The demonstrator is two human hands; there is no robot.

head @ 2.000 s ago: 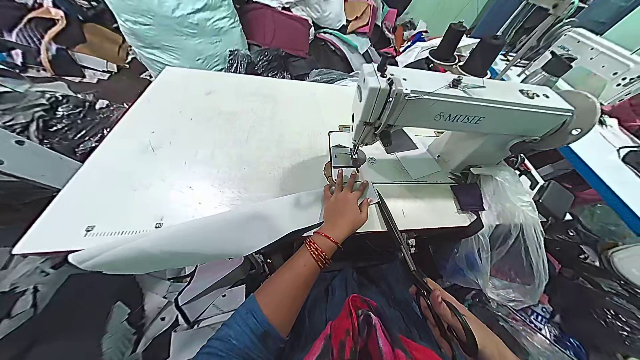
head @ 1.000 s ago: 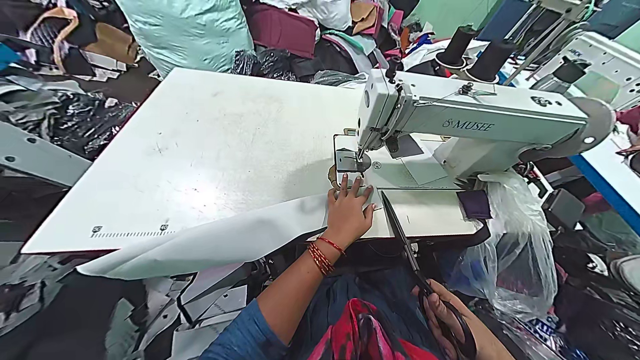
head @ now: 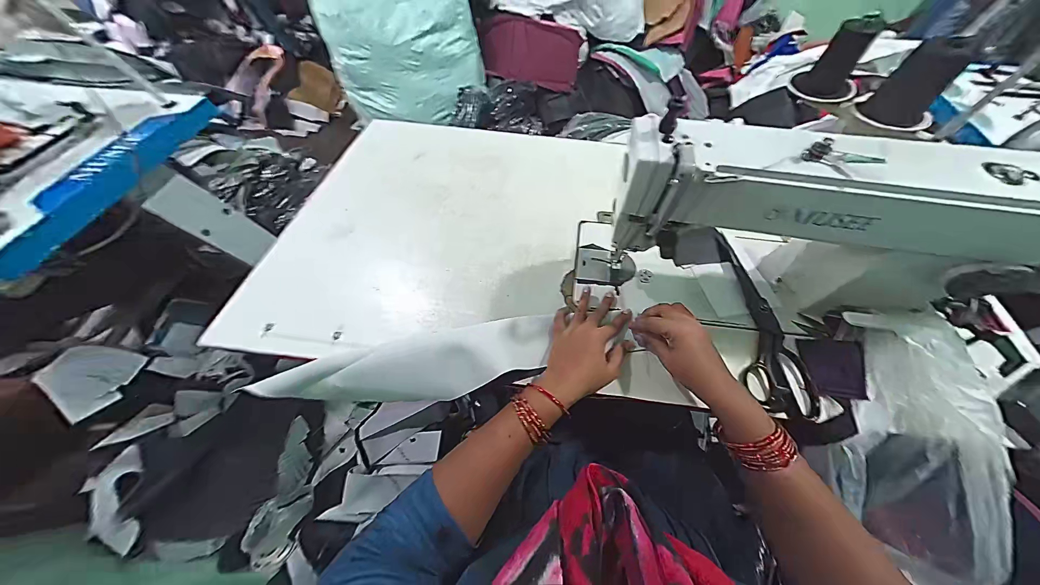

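Note:
My left hand [head: 583, 348] presses flat, fingers spread, on the right end of a long white fabric piece [head: 439, 359] just in front of the needle and presser foot [head: 619, 258] of a Musee sewing machine [head: 821, 195]. Close beside it, my right hand [head: 676, 340] pinches the fabric's edge between thumb and fingertips. The black-handled scissors [head: 772, 345] lie on the machine bed to the right of my right hand, blades pointing away. A dark fabric square [head: 832, 367] rests by their handles.
The white tabletop [head: 422, 236] stretches left of the needle. Two black thread cones [head: 841, 61] stand behind the machine arm. A clear plastic bag [head: 926, 439] hangs at the table's right edge. Fabric scraps [head: 89, 374] cover the floor at left, and a blue-edged table [head: 106, 179] stands there.
My right hand has let go of the scissors, which now lie on the machine bed, and has moved to the fabric beside my left hand. The view has shifted.

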